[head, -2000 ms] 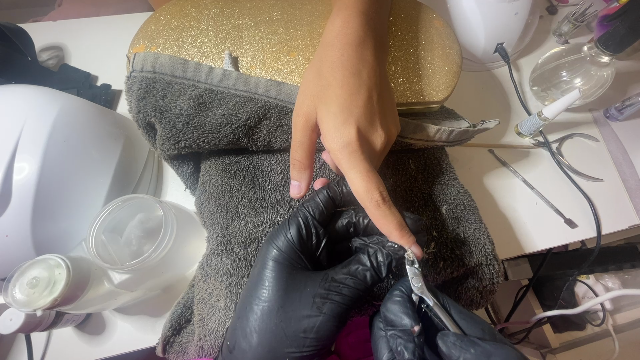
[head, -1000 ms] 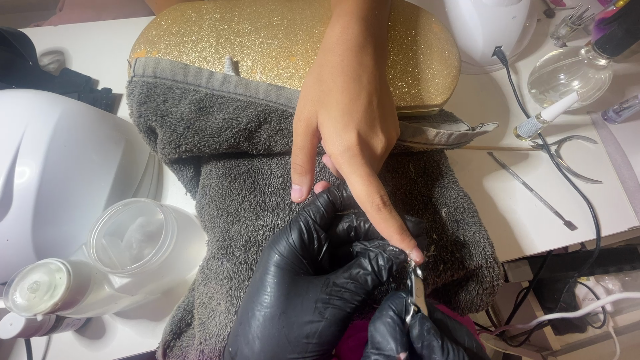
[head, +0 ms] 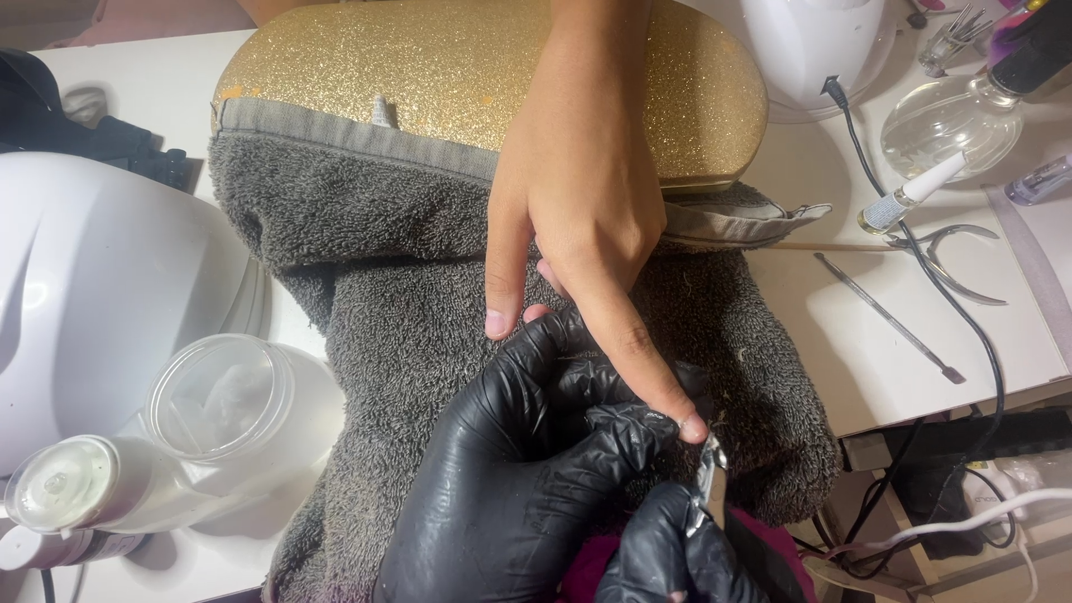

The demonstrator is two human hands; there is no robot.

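My left hand (head: 519,469), in a black glove, holds the index fingertip of another person's hand (head: 586,193), which reaches in from the top. My right hand (head: 670,553), gloved in black too, grips metal cuticle nippers (head: 712,477), their jaws close beside that fingertip's nail. Whether the jaws touch the skin cannot be told. Beneath the hands lies a grey terry towel (head: 402,377), partly over a gold glitter armrest (head: 402,50). The nippers' handles are partly hidden by my right fingers.
At left stand a white nail lamp (head: 109,293) and a clear plastic jar (head: 222,398) beside a pump bottle (head: 67,481). On the right lie a metal cuticle pusher (head: 888,316), a second pair of nippers (head: 955,260), a polish bottle (head: 892,209) and a black cable (head: 963,318).
My right hand has turned the nippers, which pointed up and left two seconds ago and now stand more upright at the fingertip. My left hand and the other person's hand have hardly moved.
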